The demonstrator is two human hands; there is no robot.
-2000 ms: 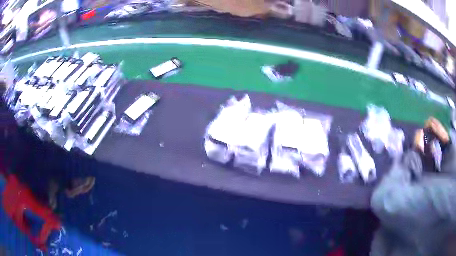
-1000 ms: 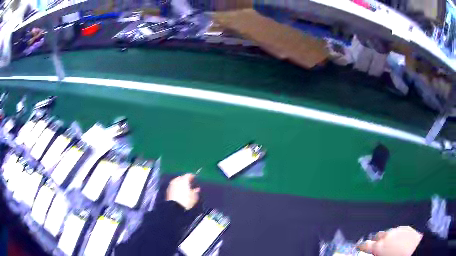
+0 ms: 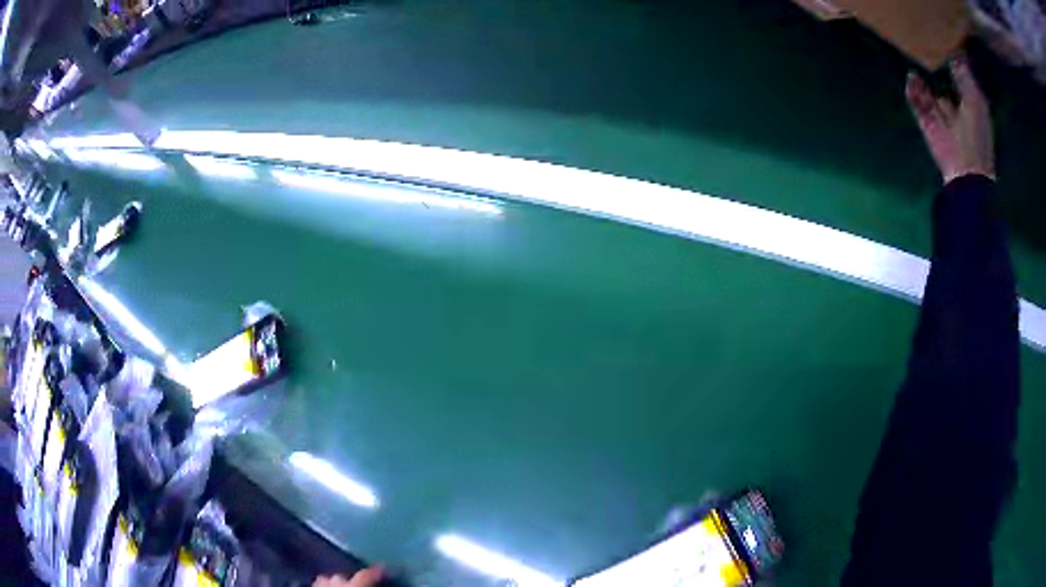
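My right hand (image 3: 955, 120) reaches across the belt to the far side, fingers apart, at the edge of a brown cardboard piece (image 3: 918, 29); whether it touches it is unclear. Only fingertips of my left hand (image 3: 350, 578) show at the bottom edge, so its state is hidden. A silver-white battery pack (image 3: 677, 560) with yellow tape and a dark green board end lies at the bottom, cut off by the edge. Another pack (image 3: 229, 365) lies on the belt at the left, its board end towards the right.
A dense pile of bagged units (image 3: 103, 459) covers the bench at lower left. A small bagged unit (image 3: 115, 229) lies farther up at left. A white guide line (image 3: 551, 197) crosses the green belt (image 3: 516, 333). Clear plastic shows at the upper right corner.
The view has moved forward over the belt. My right hand has gone from the lower right to the far cardboard. My left hand has dropped almost out of the picture.
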